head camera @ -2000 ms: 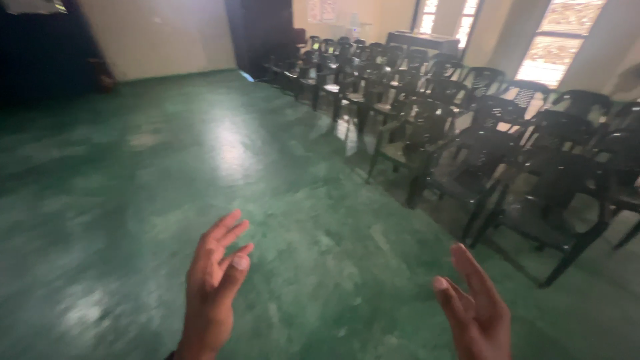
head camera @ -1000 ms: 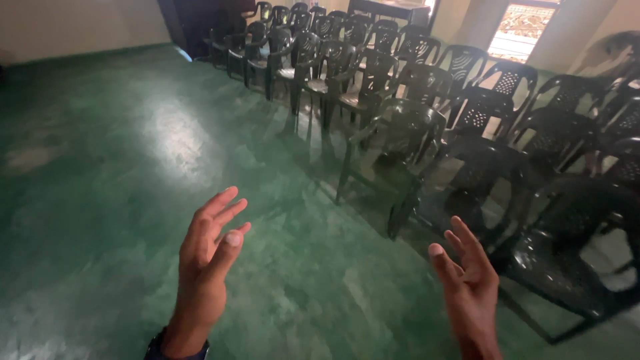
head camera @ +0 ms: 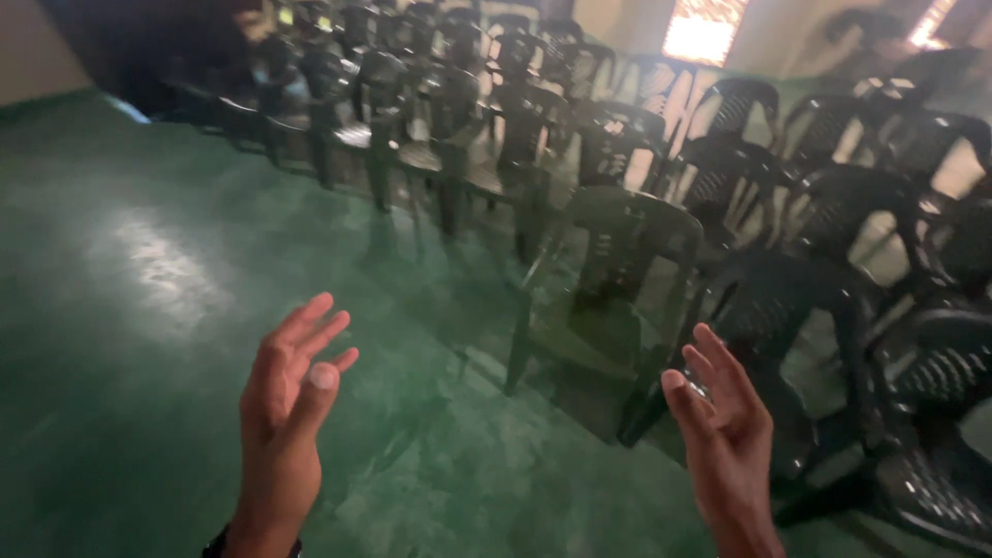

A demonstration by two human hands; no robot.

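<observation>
My left hand (head camera: 291, 395) is raised over the green floor (head camera: 387, 480), its fingers apart and nothing in it; a dark band circles the wrist. To the right, my right hand (head camera: 721, 426) is held up in the same way, also holding nothing. Behind it in the view stands a dark plastic armchair (head camera: 604, 333), the nearest one at the middle. I cannot see either hand touch anything. The picture is somewhat blurred.
Rows of dark plastic chairs (head camera: 736, 178) run from the right side to the far left. A bright window (head camera: 701, 31) is in the far wall (head camera: 620, 23). A dark, blurred upright shape (head camera: 170, 54) stands at the far left.
The view has turned to the right and down, so the chairs fill more of it. Both hands stay raised and apart, holding nothing.
</observation>
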